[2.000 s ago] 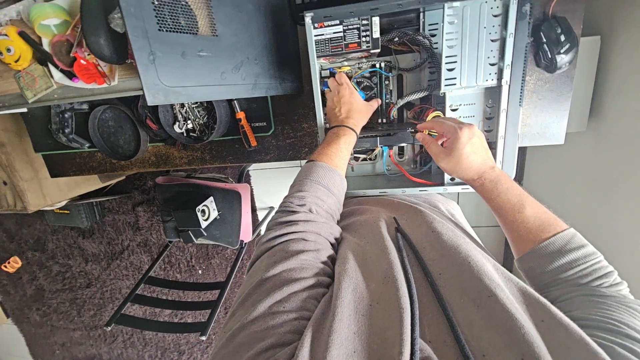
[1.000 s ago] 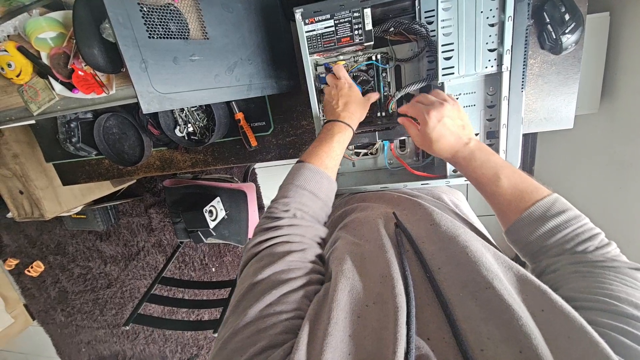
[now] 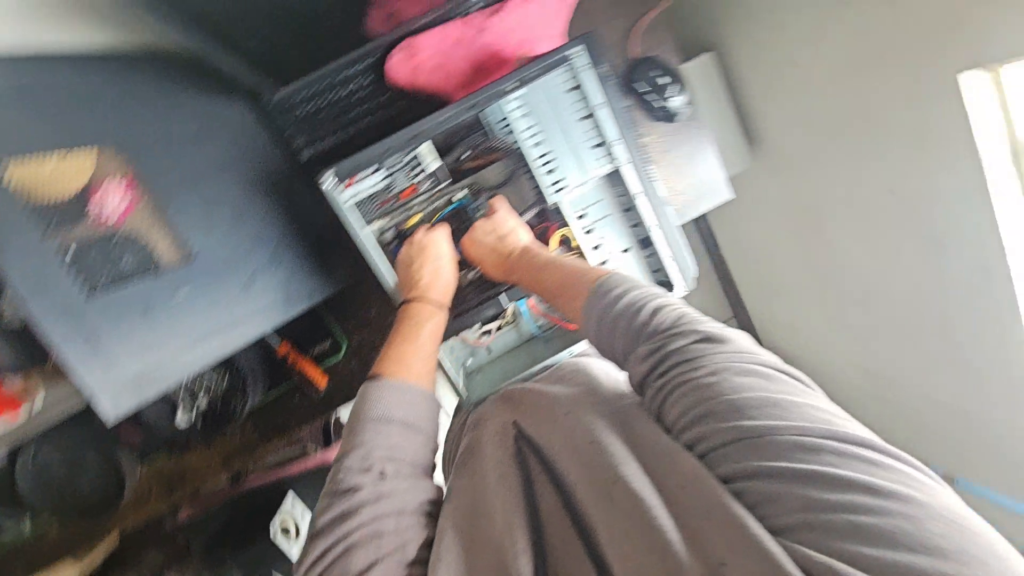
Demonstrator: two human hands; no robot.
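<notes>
An opened computer case (image 3: 596,152) lies in front of me, with a power supply (image 3: 392,180) at its upper left and metal drive bays (image 3: 552,128) on the right. Both of my hands reach inside over the middle of the case. The left hand (image 3: 428,260) is at the left, near blue and yellow wires (image 3: 452,210). Close beside it, my right hand (image 3: 498,240) has its fingers curled near dark parts; yellow cables (image 3: 564,238) run just to its right. Blur and the hands themselves hide the fingertips and whatever they touch.
A dark side panel (image 3: 232,264) lies at the left. Below it are an orange-handled screwdriver (image 3: 300,364) and a blurred holder of screws (image 3: 200,396). A pink cloth-like thing (image 3: 480,48) is behind the case. A black computer mouse (image 3: 658,86) lies at the upper right.
My right hand has moved left, close to my left hand, over the middle of the case. The view has swung and tilted strongly.
</notes>
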